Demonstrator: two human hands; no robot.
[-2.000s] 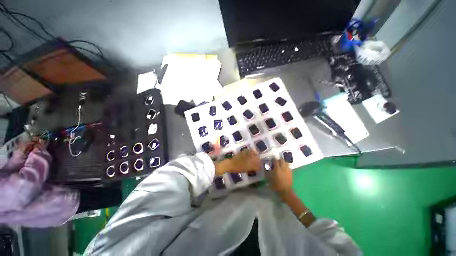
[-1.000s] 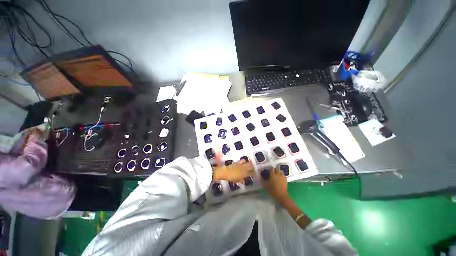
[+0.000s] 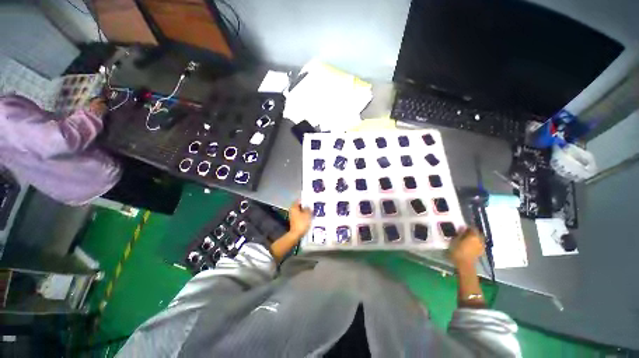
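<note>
The white tray (image 3: 354, 246) lies in front of me, its near part over the bench's front edge, with rows of dark square units (image 3: 389, 207) in its pockets. My left hand (image 3: 300, 219) grips the tray's left edge near the front corner. My right hand (image 3: 468, 246) grips its front right corner. The fingers under the tray are hidden.
Black tray of ringed units (image 3: 231, 136) at left; another black tray (image 3: 235, 231) lower, near my left arm. Papers (image 3: 326, 98), monitor (image 3: 497, 56) and keyboard (image 3: 448, 115) behind. Dark tool (image 3: 483, 231) and paper sheet (image 3: 508, 234) at right. A person in pink (image 3: 56, 150) at far left.
My hands have moved apart from the units near the tray's front to its left and right edges. The tray sits straighter. The view has turned, and a lower black tray now shows at left.
</note>
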